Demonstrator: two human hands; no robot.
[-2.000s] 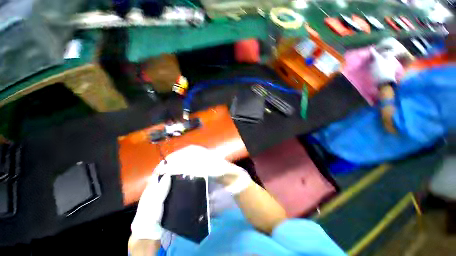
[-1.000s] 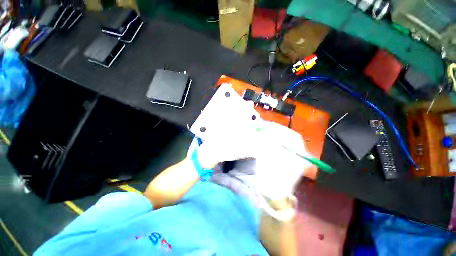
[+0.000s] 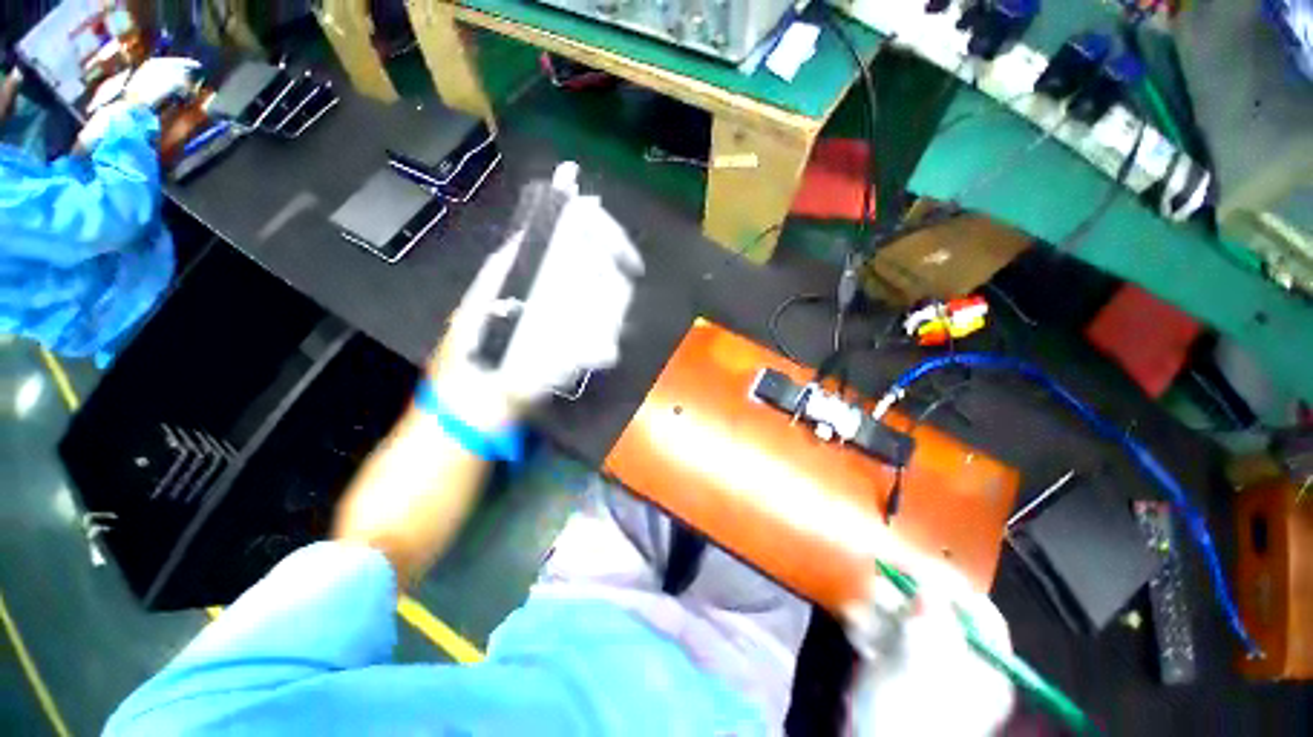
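Note:
My left hand [image 3: 468, 377], white-gloved with a blue wrist band, is raised over the bench left of the orange board [image 3: 691, 425]. It grips a set-top box [image 3: 536, 256], seen tilted and blurred, with its dark side and pale underside showing. Another box [image 3: 576, 385] lies below, mostly hidden by the hand. My right hand [image 3: 933, 665], gloved and blurred, is over the board's near right corner and holds a green marker [image 3: 1025, 674]. The fixture connector block [image 3: 832, 415] is at the board's far side with no box on it.
Right of the board lie a dark box [image 3: 1092, 550] and a remote control [image 3: 1163, 593]. A blue cable [image 3: 1080, 410] runs to an orange control box [image 3: 1274, 576]. More boxes [image 3: 389, 213] stand along the bench to the left, near another person's blue sleeve [image 3: 87, 216]. AV plugs [image 3: 946, 320] lie behind the board.
My left hand has carried the box off the board, up and to the left, over the bench. My right hand has come away from the box, nearer to me, still with the marker. The view has shifted.

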